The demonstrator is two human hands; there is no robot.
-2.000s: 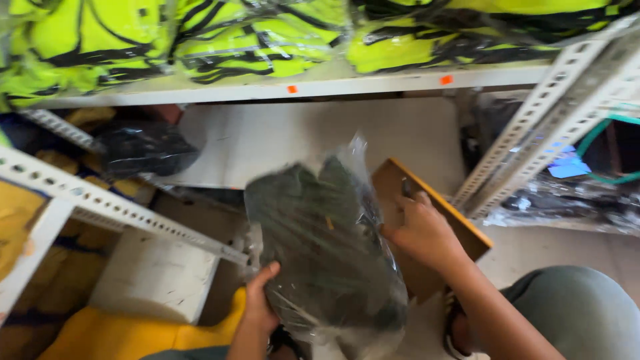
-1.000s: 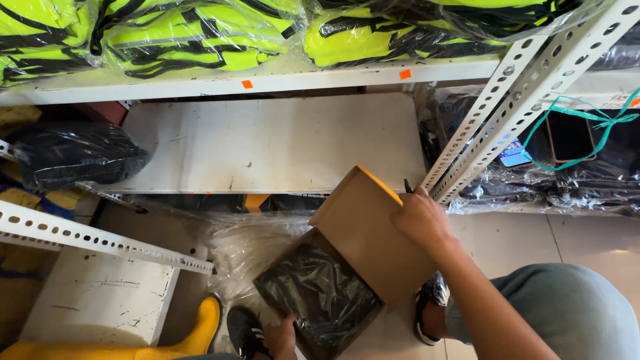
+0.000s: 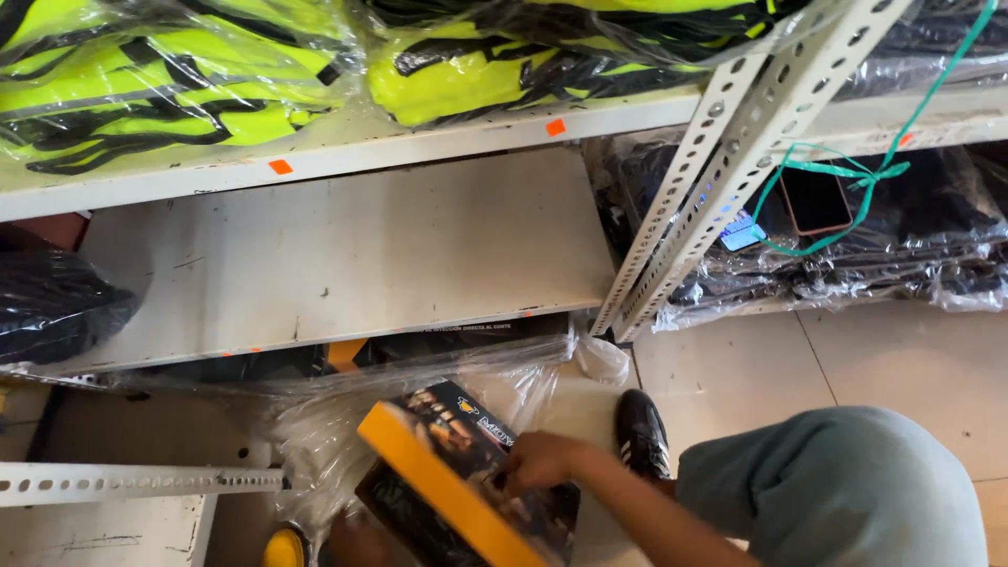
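A cardboard box (image 3: pixel 535 504) with a printed dark lid and a yellow edge stands low in the middle, its lid partly raised. Dark goods in clear plastic (image 3: pixel 398 504) show inside, at the lid's left. My right hand (image 3: pixel 539 465) is at the outer face of the lid, fingers curled; a small dark thing shows at the fingertips, too unclear to name. My left hand (image 3: pixel 354 539) is blurred at the bottom edge, left of the box, and its fingers cannot be made out.
A white metal shelf (image 3: pixel 346 260) spans the view above the box, with bagged yellow-green garments (image 3: pixel 449 79) higher up. Perforated posts (image 3: pixel 709 189) rise at right, near phones (image 3: pixel 817 197) on bagged dark goods. Clear plastic sheeting (image 3: pixel 315 441) lies left of the box. A knee (image 3: pixel 835 488) is at right.
The plastic-wrapped dark bundle, held two seconds ago, went into the box. The lid has swung down from its upright position, with my right hand at it. The view has moved closer.
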